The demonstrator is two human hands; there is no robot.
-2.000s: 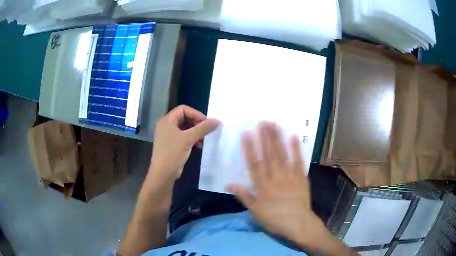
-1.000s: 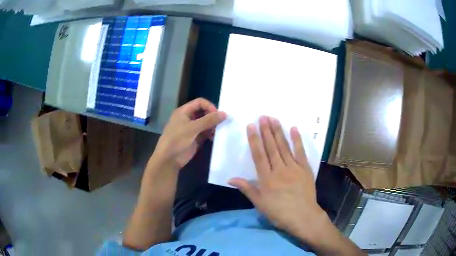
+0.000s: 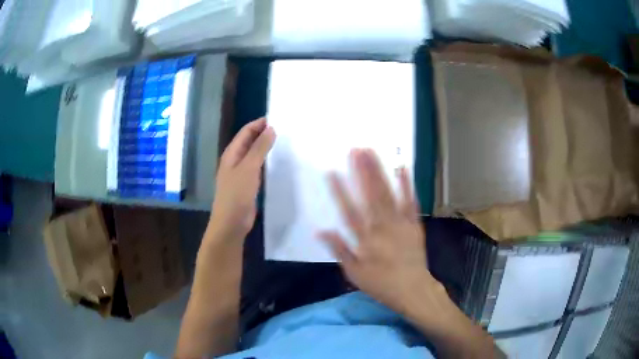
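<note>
A white backsheet [image 3: 336, 105] lies in front of me on the dark green mat, its near end reaching over the bench edge. Two small dark marks show near its right edge. My left hand [image 3: 243, 172] pinches the sheet's left edge between thumb and fingers. My right hand [image 3: 375, 217], blurred, is spread with fingers apart over the sheet's lower right part; whether it touches is hard to tell. What lies under the sheet is hidden.
Blue solar cells [image 3: 146, 130] lie on a pale board [image 3: 84, 147] at left. Stacked glass [image 3: 487, 133] sits in kraft paper [image 3: 581, 140] at right. White piles [image 3: 350, 28] line the far edge. A cardboard box [image 3: 150, 259] stands below left; a wire rack [image 3: 483, 280] holds white rectangles [image 3: 536, 287] below right.
The view has shifted, and the backsheet now appears straighter. My left hand still holds its left edge, slightly further up. My right hand is blurred again after looking sharp one second ago.
</note>
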